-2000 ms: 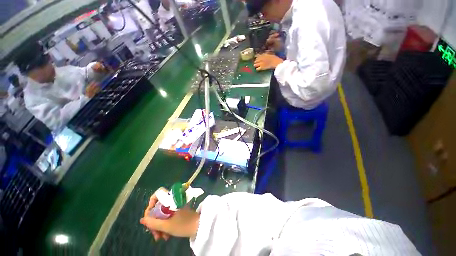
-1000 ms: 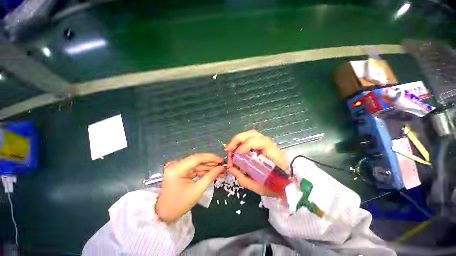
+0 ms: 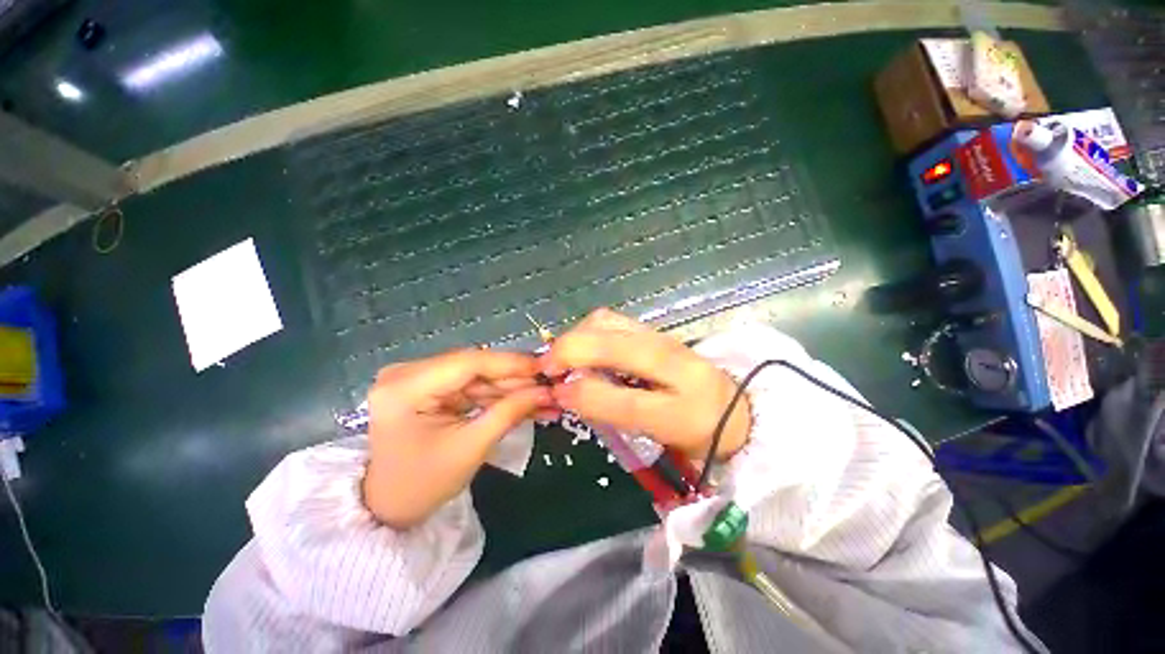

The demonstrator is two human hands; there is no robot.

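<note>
My left hand [image 3: 441,422] pinches a tiny dark component [image 3: 547,380] between thumb and fingertips. My right hand [image 3: 639,383] meets it there, fingertips touching or nearly so. The right hand also holds the glue syringe [image 3: 654,470], a clear barrel with pink-red fluid, which slants from under the palm down toward my body. Its green cap [image 3: 726,526] has white tissue around it and a pale yellowish hose. A thin needle-like tip [image 3: 537,327] sticks out above the fingertips. Small white pieces [image 3: 603,482] lie below the hands, partly hidden by them.
A ribbed component tray [image 3: 562,192] with rows of tiny parts lies beyond the hands. White paper [image 3: 228,304] is at left, near a blue holder [image 3: 38,364]. The blue dispenser [image 3: 1003,300] at right bears a tube [image 3: 1080,166] and yellowish tweezers [image 3: 1088,284]. A carton [image 3: 913,96] stands behind. A black cable [image 3: 830,390] crosses my right sleeve.
The view has shifted, showing more of the bench's near side. The syringe has swung back under my right palm, cap nearer my body, and the right fingertips have moved onto the component at the left fingertips.
</note>
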